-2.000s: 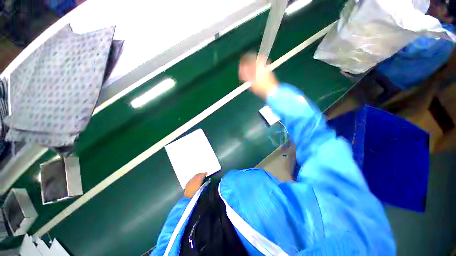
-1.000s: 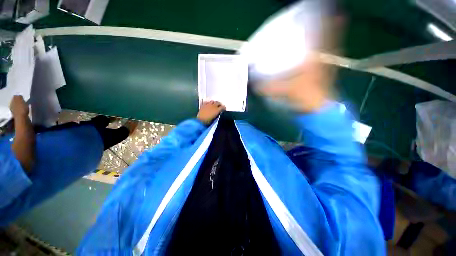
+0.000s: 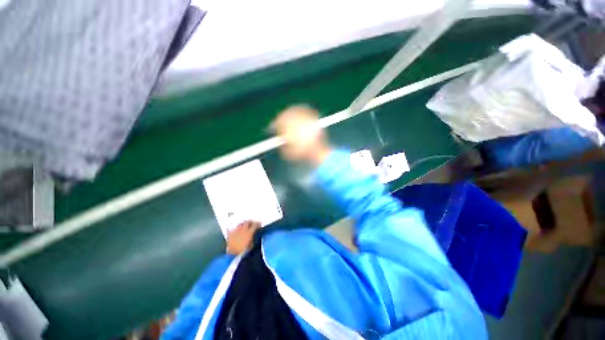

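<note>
A white box [image 3: 244, 197] lies on the near part of the dark green bench, with a flat white top and a small dark mark near its lower left corner. My left hand [image 3: 243, 237] grips the box at its near edge. My right hand [image 3: 302, 133] is blurred, over the pale rail to the right of the box and apart from it; its fingers and anything in them cannot be made out. One small white card [image 3: 363, 161] lies beside my right forearm, and another card [image 3: 393, 167] lies just right of it, with thin cords near.
Grey patterned sheets [image 3: 79, 73] hang over the white shelf at upper left. An open box base [image 3: 41, 198] is below them. A pale post [image 3: 404, 60] rises from the rail. A crumpled poly bag [image 3: 514, 96] is at right, a blue crate [image 3: 481, 242] below, and brown cartons [image 3: 564, 212] beyond.
A second ago the box showed a recessed inside and my right hand held a blurred white thing. Now the box shows a flat top, and my right hand is over the rail. The view has turned.
</note>
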